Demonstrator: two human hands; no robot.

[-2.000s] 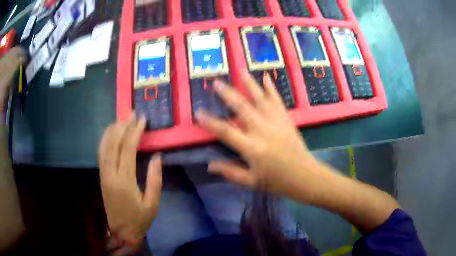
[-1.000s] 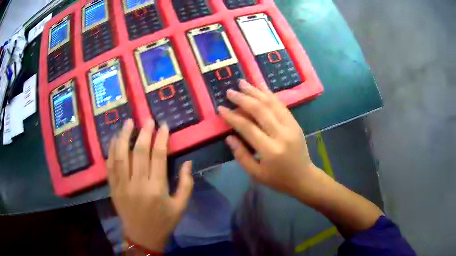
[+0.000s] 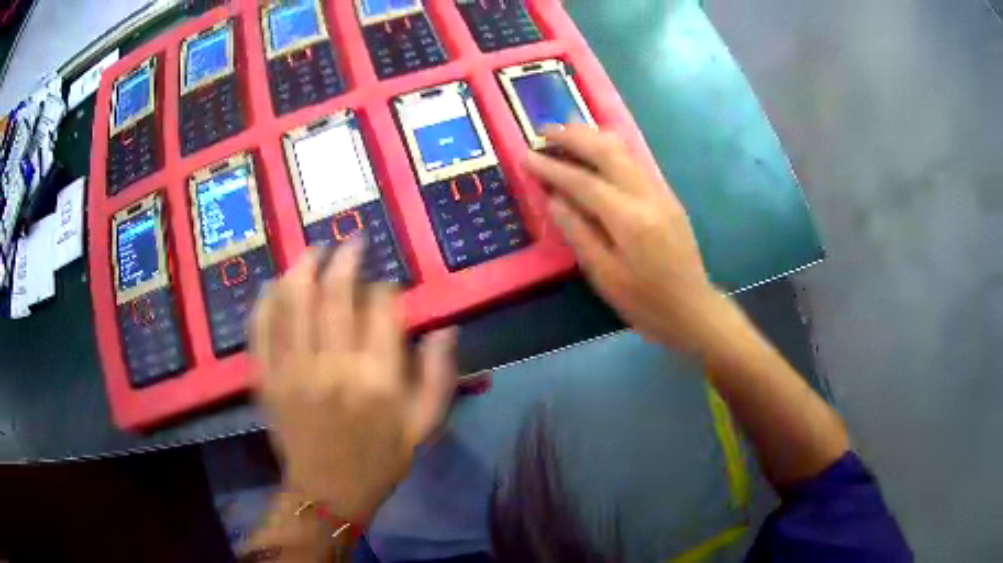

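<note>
A red foam tray (image 3: 462, 297) lies on the bench with two rows of black keypad phones in its pockets. In the near row, the two left phones show blue list screens, the middle phone (image 3: 330, 170) a white screen, the fourth phone (image 3: 473, 225) a white and blue screen, and the rightmost phone (image 3: 544, 99) a dark blue screen. My left hand (image 3: 346, 374), blurred, is over the lower keys of the middle phone with fingers apart, holding nothing. My right hand (image 3: 638, 236) is over the rightmost phone and covers its keypad; it holds nothing.
The dark green bench (image 3: 715, 132) extends right of the tray, its edge curving along the front. Loose white flat pieces (image 3: 50, 247) lie at the left. Grey floor with yellow tape (image 3: 728, 440) shows at the right. My lap is below the bench edge.
My right hand has moved right from the fourth phone to the rightmost one. My left hand has shifted slightly right, to the middle phone. The middle screen turned white, the fourth white and blue, the rightmost dark blue.
</note>
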